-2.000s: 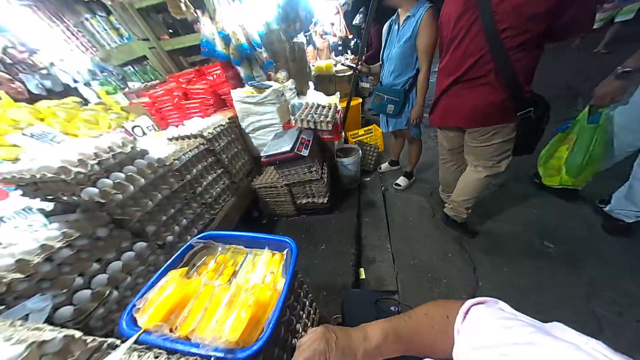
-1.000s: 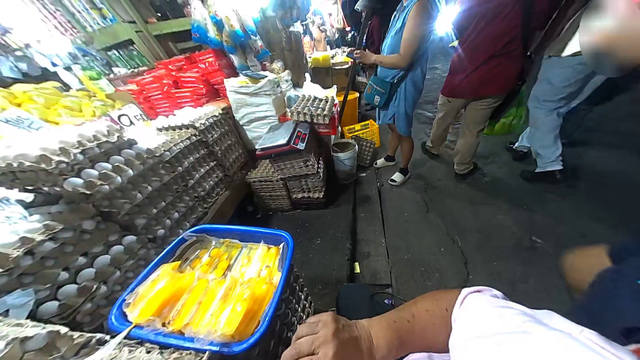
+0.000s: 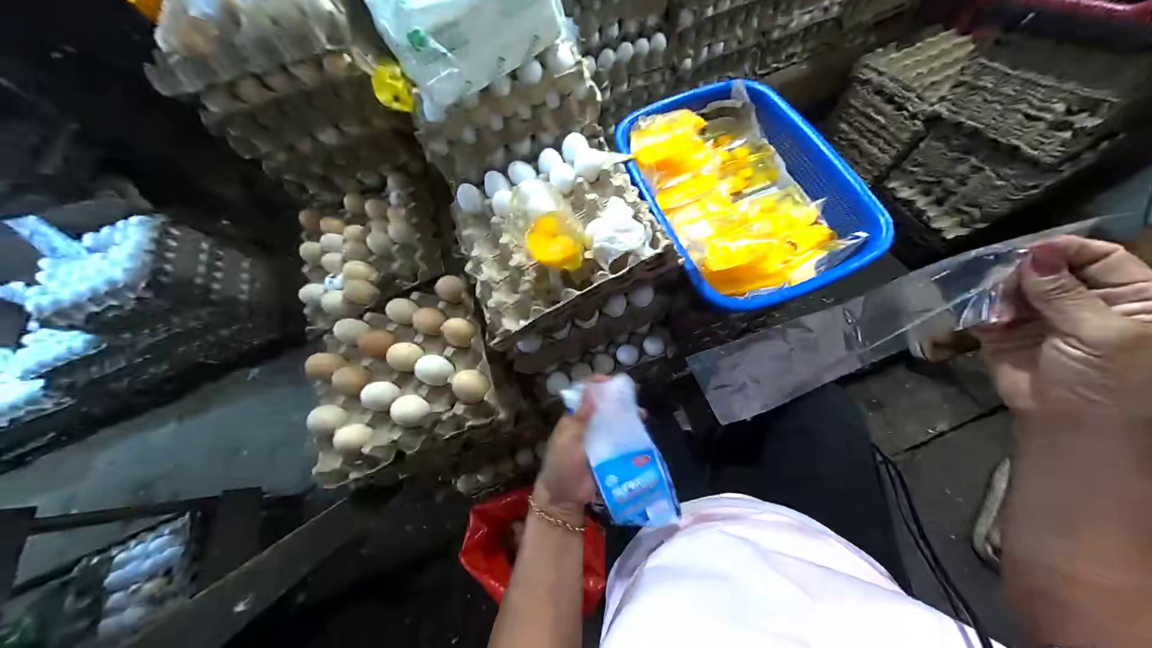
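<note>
My left hand [image 3: 569, 459] grips a blue-and-white plastic packet [image 3: 630, 477] low in the middle of the view. At the right, my right hand [image 3: 1080, 315] holds one end of a long clear plastic bag [image 3: 810, 351], which hangs flat toward the lower left. Beyond the bag, a blue plastic basket [image 3: 846, 193] holds clear bags of yellow egg yolks [image 3: 720, 198]. Left of the basket, an egg tray [image 3: 504, 288] carries white eggs [image 3: 522, 173], a clear bag with yolk [image 3: 553, 238] and a crumpled white plastic piece [image 3: 618, 232].
A tray of brown and white eggs [image 3: 405, 378] stands left of my left hand. More stacked trays [image 3: 999, 117] are at the upper right. A red plastic bag [image 3: 486, 544] lies below my left hand. Another tray stack [image 3: 207, 288] of white eggs is at the far left.
The view has swung down and left onto the egg trays. Both hands now hold plastic items; earlier only one hand showed clearly, near the blue basket.
</note>
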